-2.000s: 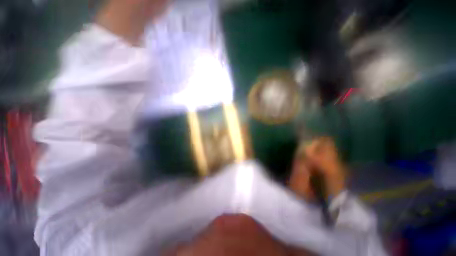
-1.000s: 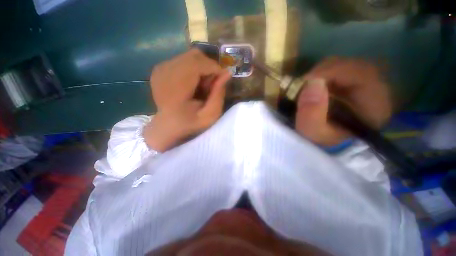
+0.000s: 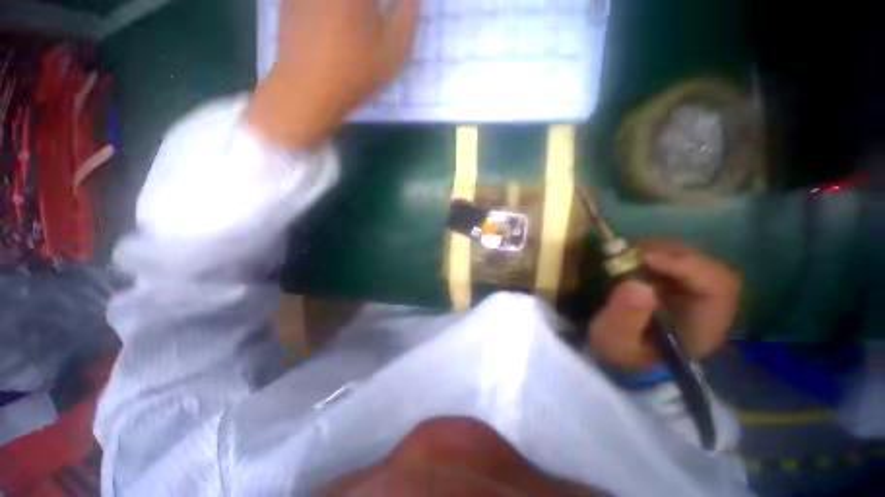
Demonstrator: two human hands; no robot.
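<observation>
A small device housing with a pale rim, an orange patch and a black piece at its left side lies on the brown pad with two cream-yellow tape strips. My right hand holds a soldering iron with a metal collar and black handle; its thin tip points up and left, just right of the right tape strip, apart from the housing. My left hand is over the left part of the white gridded tray, cut off by the top edge and blurred; whether it holds anything cannot be seen.
A round tan-rimmed dish with a silvery centre stands right of the tray. A dark shape with a small red light is at the far right. A red pile is at the far left. A blue band is at my right wrist.
My left hand has left the housing and moved up and left over the gridded tray. The iron tip has drawn back right from the housing. The view has shifted, showing more of the bench beyond.
</observation>
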